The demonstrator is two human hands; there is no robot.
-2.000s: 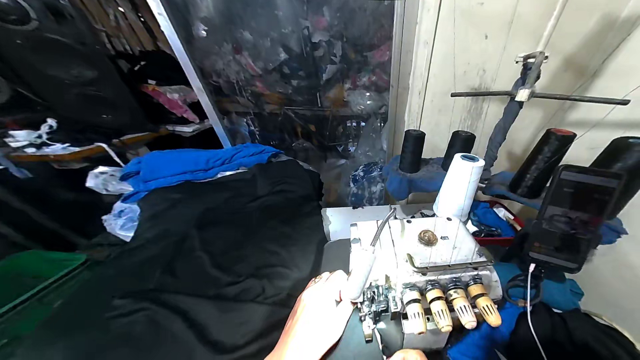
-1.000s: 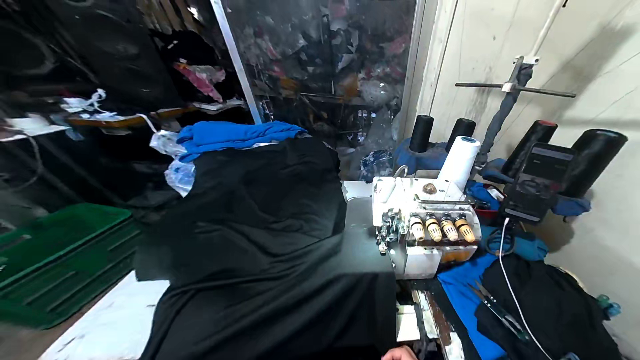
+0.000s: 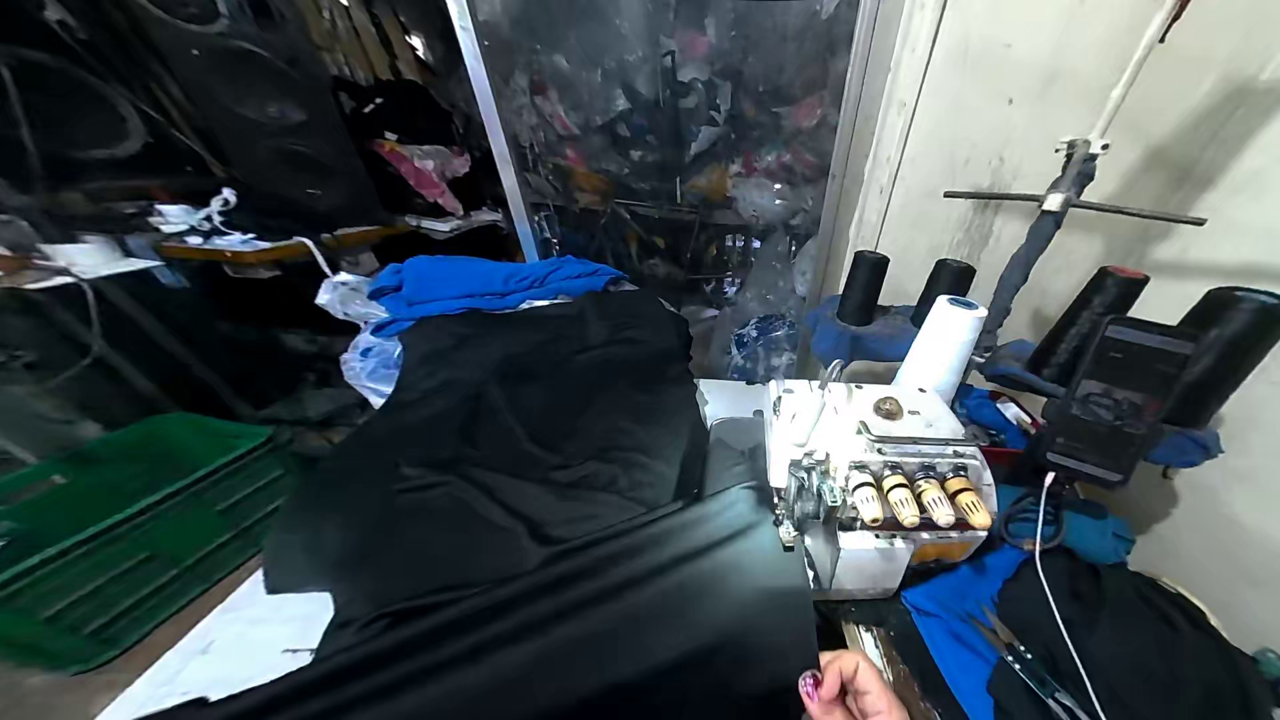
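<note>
My right hand [image 3: 848, 686] is at the bottom edge, right of centre, its fingers pinching the right edge of a black fabric piece [image 3: 640, 600]. That fabric stretches from the lower left up to the needle area of a white overlock sewing machine [image 3: 880, 410]. Behind it, more black fabric [image 3: 530, 430] lies spread over the table. Four tension dials [image 3: 905, 497] line the machine's front. Thread cones stand behind the machine, a white cone [image 3: 941, 347] among several black ones. My left hand is out of view.
A green plastic crate [image 3: 130, 530] stands at the left. Blue fabric [image 3: 490, 285] lies at the table's back. A phone [image 3: 1118, 400] with a white cable is mounted at the right, above thread snips [image 3: 1025, 665] on blue and black cloth. A thread stand pole [image 3: 1050, 220] rises behind.
A hand was at the machine's needle area two seconds ago and is gone from there. The near black fabric now reaches up to the machine, and more of my right hand shows at its edge.
</note>
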